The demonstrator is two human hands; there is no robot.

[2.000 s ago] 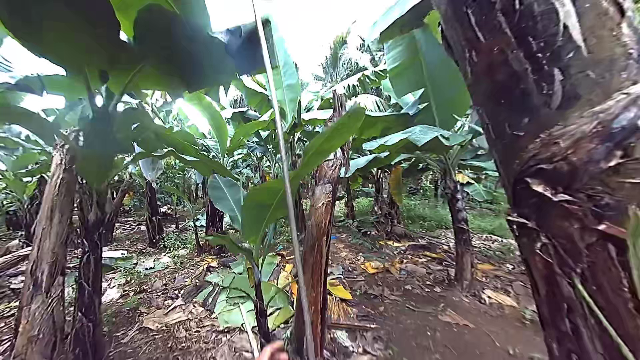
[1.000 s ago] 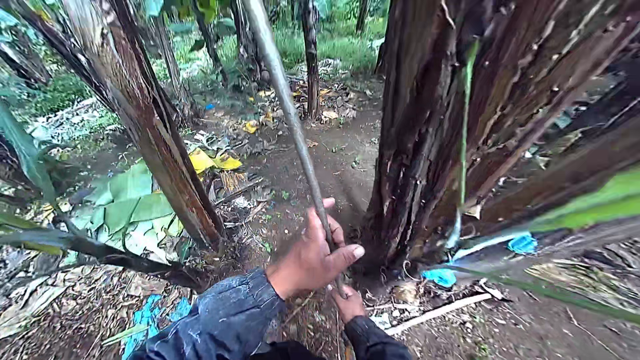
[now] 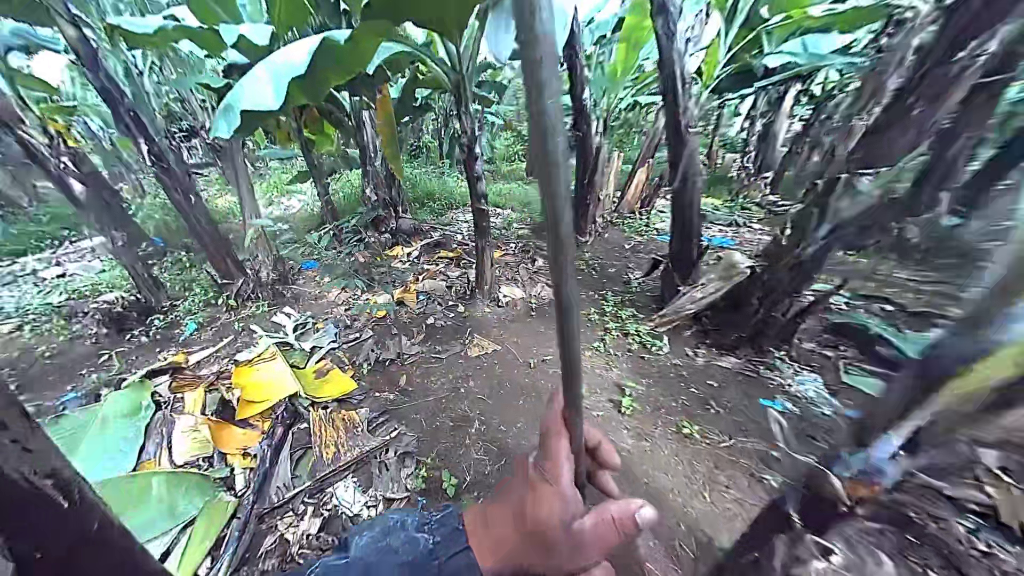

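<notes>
My left hand (image 3: 560,496), in a dark blue sleeve (image 3: 400,548), reaches in from the bottom of the head view. Its fingers curl around the lower visible part of a long, thin grey-brown pole (image 3: 558,200), and its thumb sticks out to the right. The pole stands nearly upright and runs out of the top of the view. Below the hand its lower end is hidden. My right hand cannot be made out.
Banana plants surround a bare dirt path (image 3: 496,360). Cut green leaves (image 3: 152,496) and yellow leaf pieces (image 3: 268,380) lie at left. A dark pseudostem (image 3: 56,496) crosses the lower left corner; a blurred leaning pseudostem (image 3: 824,216) and blue plastic scraps (image 3: 778,405) are at right.
One second ago both hands were on the pole; now only my left hand shows on it. The pole stands more upright than it did then. The view has tilted up since that frame.
</notes>
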